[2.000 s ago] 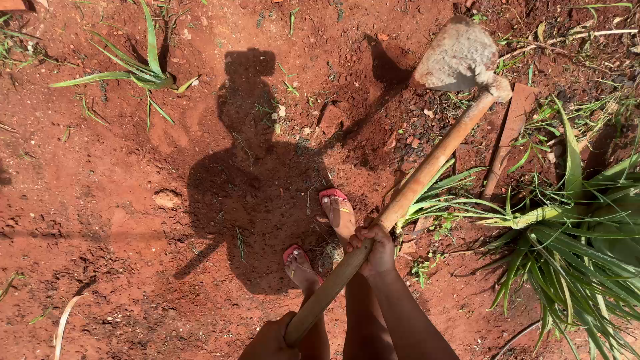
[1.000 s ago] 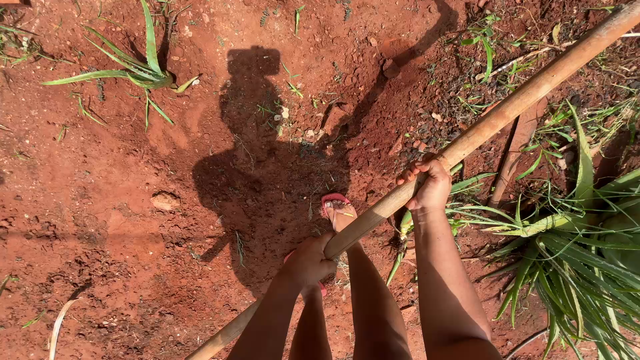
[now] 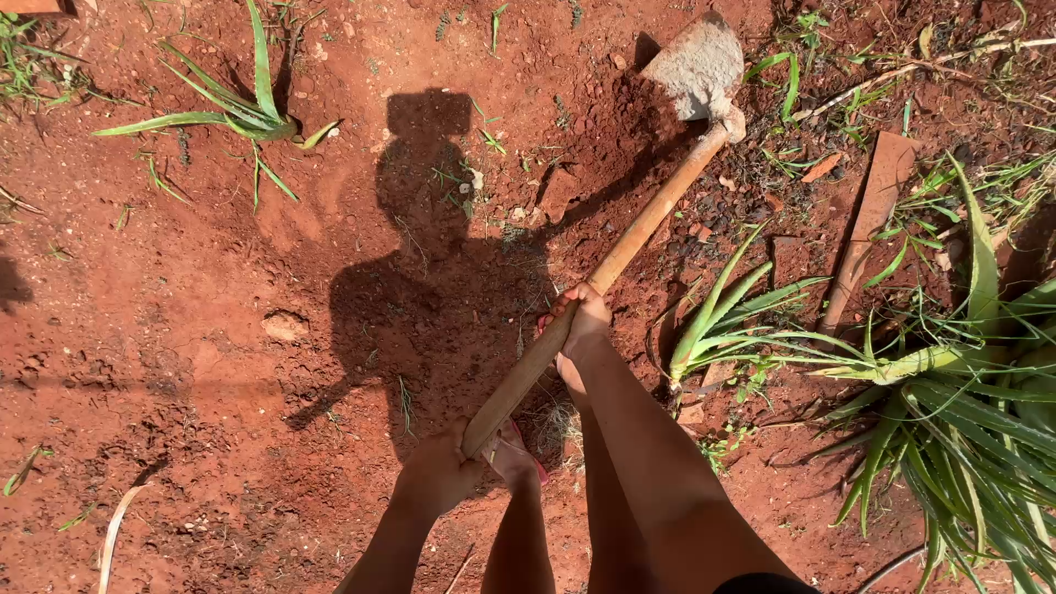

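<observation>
Both my hands grip a digging hoe [image 3: 639, 239] by its long wooden handle, which runs diagonally from lower middle to upper right. My left hand [image 3: 437, 466] is closed around the butt end of the handle. Farther up, near its middle, my right hand [image 3: 586, 318] is wrapped around it. The hoe's metal blade [image 3: 701, 66], caked with pale dried soil, is at the loose red earth [image 3: 615, 124] at the upper right; whether its edge is sunk in the soil I cannot tell. My sandalled feet are partly hidden under my hands and the handle.
A small aloe plant [image 3: 264, 124] grows at upper left. An aloe with its base exposed [image 3: 701, 338] lies right of my right hand, beside a large spiky clump [image 3: 957, 421]. A flat reddish strip [image 3: 874, 214] and a dry stem [image 3: 916, 66] lie at right. A stone [image 3: 285, 326] sits left of my shadow.
One second ago the hoe's blade was out of view and the handle reached past the upper right edge. The blade is now back in view at the ground, with both hands still on the handle.
</observation>
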